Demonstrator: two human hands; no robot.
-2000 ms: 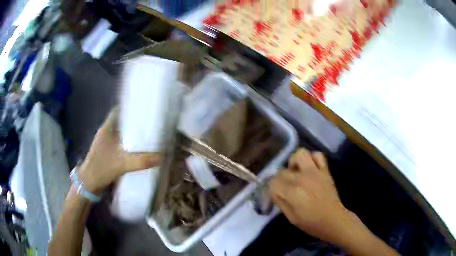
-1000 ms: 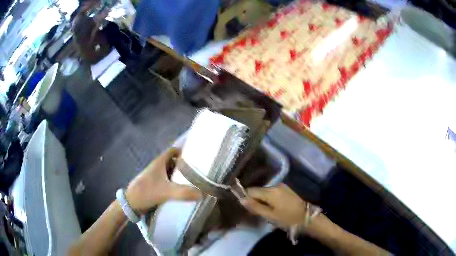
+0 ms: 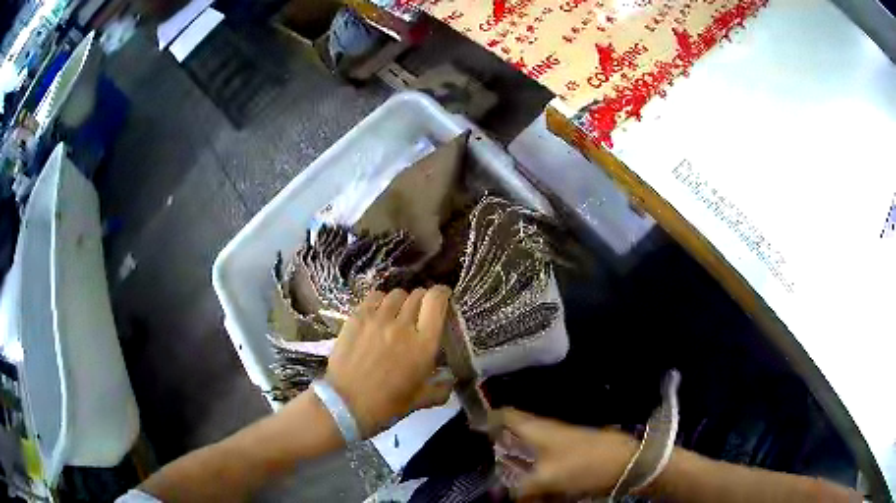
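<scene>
A bundle of cut brown pieces (image 3: pixel 506 280) is held over the white plastic bin (image 3: pixel 236 265), its frayed layered edges facing up and fanned out to both sides of the middle. My left hand (image 3: pixel 388 349) grips the bundle at its middle. My right hand (image 3: pixel 565 457) is closed on a brown fabric strip (image 3: pixel 464 368) that runs down from the bundle's middle. The fingertips of my right hand are blurred. A pale strip (image 3: pixel 656 437) loops up at my right wrist. More brown pieces (image 3: pixel 422 201) lie in the bin behind the bundle.
The white table (image 3: pixel 756 196), partly covered by cream sheeting with red print (image 3: pixel 580 49), runs along the right with a wooden edge. Another white tub (image 3: pixel 84 344) stands at the far left. A small open box (image 3: pixel 305 25) is on the grey floor at the top.
The bundle has turned from its whitish face to its layered brown edges. My left hand now lies over its middle. My right hand has moved down, pulling the strip out longer.
</scene>
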